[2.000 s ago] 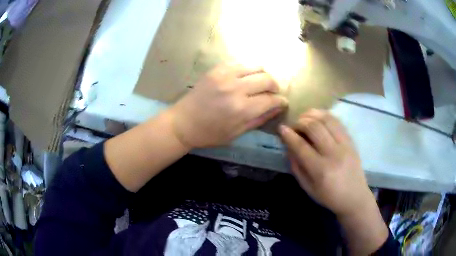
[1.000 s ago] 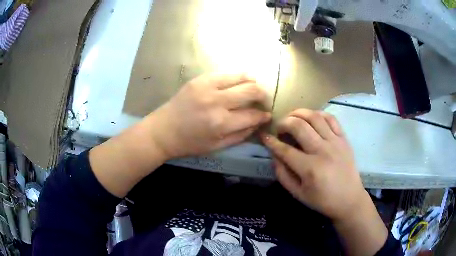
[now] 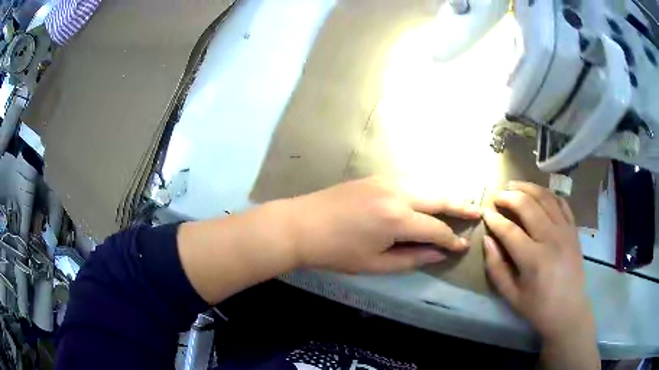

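A brown-khaki garment panel [image 3: 307,148] lies flat on the white table under the sewing machine head [image 3: 571,79]. Strong lamp glare whitens its middle. My left hand [image 3: 379,227] lies on the panel's near part, with its fingertips pressed down at a fold or edge. My right hand [image 3: 531,249] is just right of it, fingers bent on the same cloth, and the fingertips of both hands nearly meet. The presser foot and needle area [image 3: 500,137] is just beyond my fingers. Whether a pocket piece lies under my hands is hidden by them and the glare.
A thick brown panel stack [image 3: 108,101] hangs over the table's left end. A striped cloth [image 3: 71,18] is at the far left corner. A black smartphone with a red edge [image 3: 636,217] lies at the right. The white machine lamp [image 3: 470,29] is above the glare. Clutter fills the lower left.
The view has shifted, so the machine head shows larger and lower. My left fingers have straightened and lie flatter on the cloth. Both hands are nearer the presser foot.
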